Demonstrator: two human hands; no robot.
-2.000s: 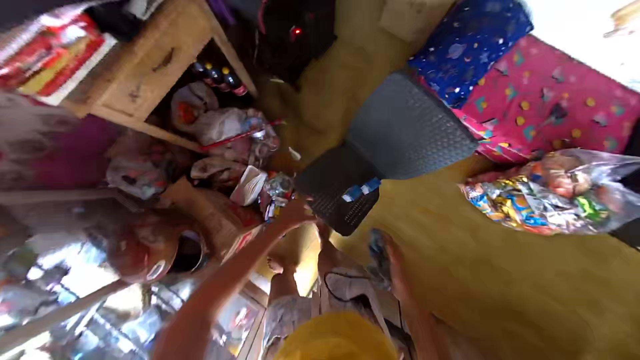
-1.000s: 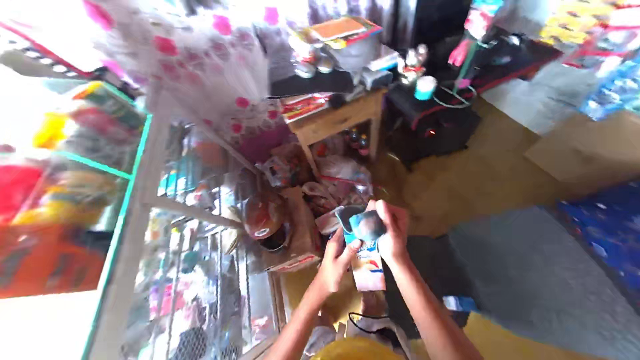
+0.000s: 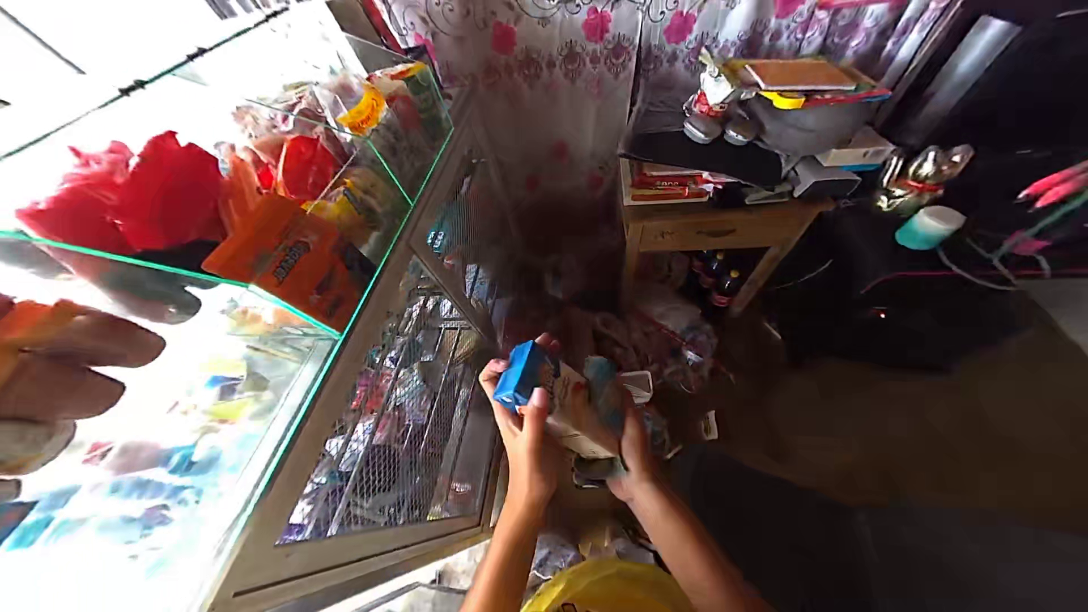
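Note:
My left hand (image 3: 520, 425) grips a carton with a blue end (image 3: 525, 374) and a pale body (image 3: 582, 425), fingers around the blue end. My right hand (image 3: 633, 446) is at the carton's other end and holds a grey-blue cloth-like thing (image 3: 603, 387) against its side. Part of the right hand's fingers is hidden behind the carton and this thing. Both hands are beside the mesh front of a glass-topped display case (image 3: 399, 416).
Red bags (image 3: 170, 191) and an orange box (image 3: 293, 259) lie in the case at left. Ahead stands a wooden table (image 3: 714, 234) with dark bottles (image 3: 727, 287) under it. Plastic bags (image 3: 671, 331) lie on the floor. A gold cat figurine (image 3: 922, 178) stands at right.
The view has swung up and left. My hands, apart two seconds ago, came together at the carton and are now beside the display case. The left hand now holds its blue end.

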